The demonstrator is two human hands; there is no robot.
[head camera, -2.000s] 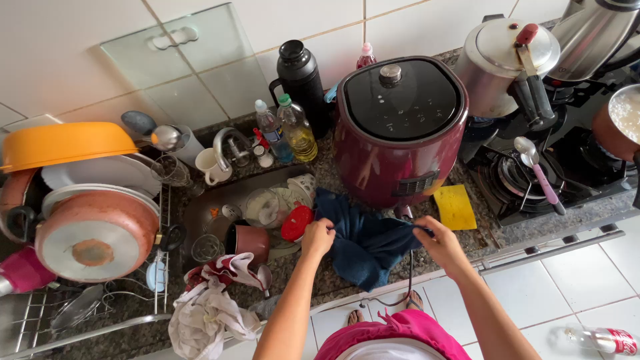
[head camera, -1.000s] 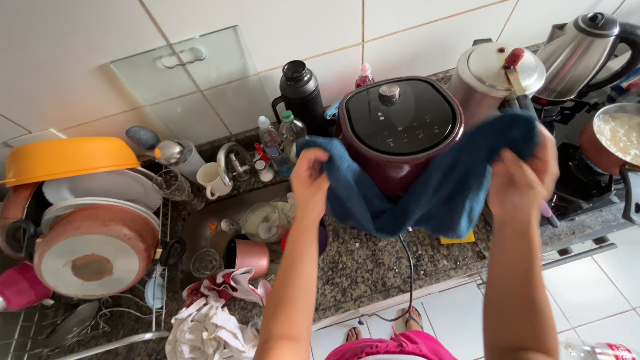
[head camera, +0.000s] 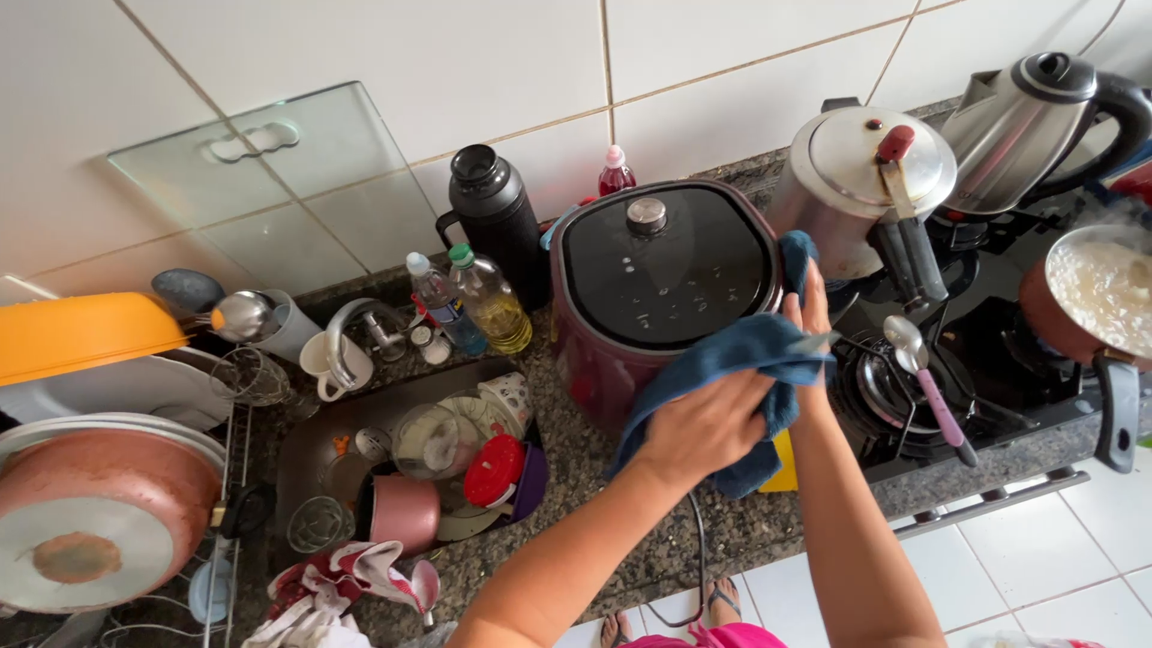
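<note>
A dark red air fryer (head camera: 666, 261) with a glossy black top stands on the granite counter. My left hand (head camera: 706, 418) holds a blue cloth (head camera: 711, 355) against the front right of its body. Along the fryer's right side, my right hand (head camera: 810, 315) presses another part of the same cloth, with one end showing above the fingers. Part of the cloth hangs below my left hand, over a yellow cloth or sponge (head camera: 781, 463) that is mostly covered. The fryer's front is largely hidden by the cloth and my hands.
A pressure cooker (head camera: 864, 189) stands close at right, beside an electric kettle (head camera: 1017, 135). A steaming pot (head camera: 1093, 288) and a pink-handled spoon (head camera: 936, 391) are on the stove. Left are a sink (head camera: 301, 450) of dishes, bottles, a black thermos (head camera: 495, 216) and a loaded dish rack (head camera: 236, 486).
The blue cloth was bunched low before the fryer, then held up stretched between both hands. Now it lies against the fryer's right side, and my hands are closer together.
</note>
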